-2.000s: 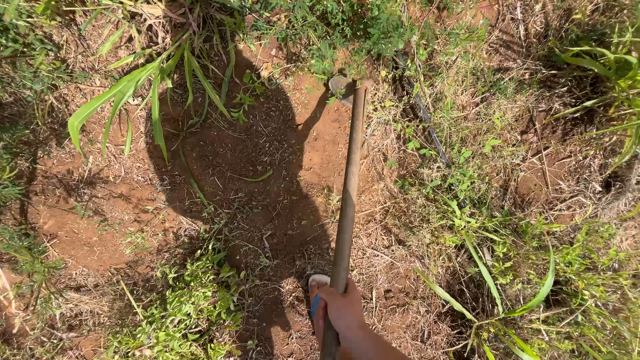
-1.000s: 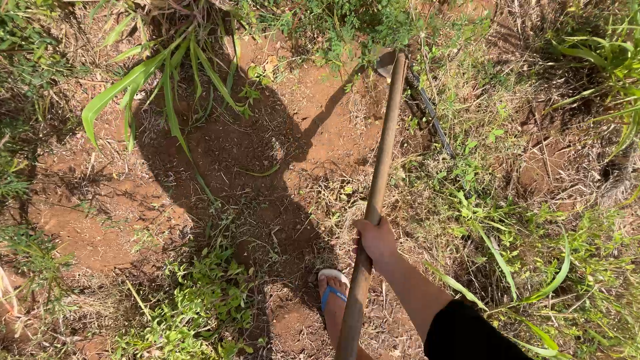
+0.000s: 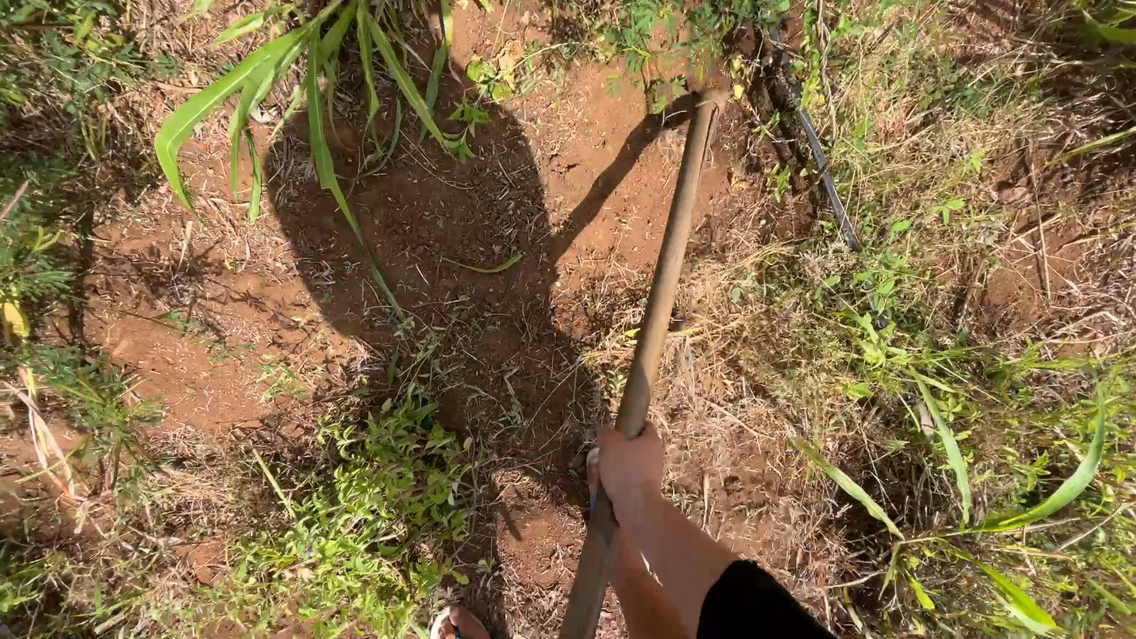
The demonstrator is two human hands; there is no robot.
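Observation:
My right hand (image 3: 630, 466) is closed around the long wooden handle (image 3: 661, 311) of a tool, probably a hoe. Its arm comes in from the lower right, in a black sleeve. The handle runs from the bottom of the head view up to reddish-brown soil near low green leaves. No blade can be made out at the far end now. Behind the hand, a sandalled foot is mostly hidden, with part of the leg below it. My left hand is not in view.
A dark thin pipe or hose (image 3: 825, 173) lies right of the handle's far end. Long-leaved grass (image 3: 240, 84) stands at upper left, leafy weeds (image 3: 382, 497) at lower left, and more grass at right. Another foot (image 3: 461, 624) shows at the bottom edge.
The handle's far end has moved left, away from the dark pipe, and my right hand has also shifted left. The metal blade seen at that end earlier is no longer plainly visible.

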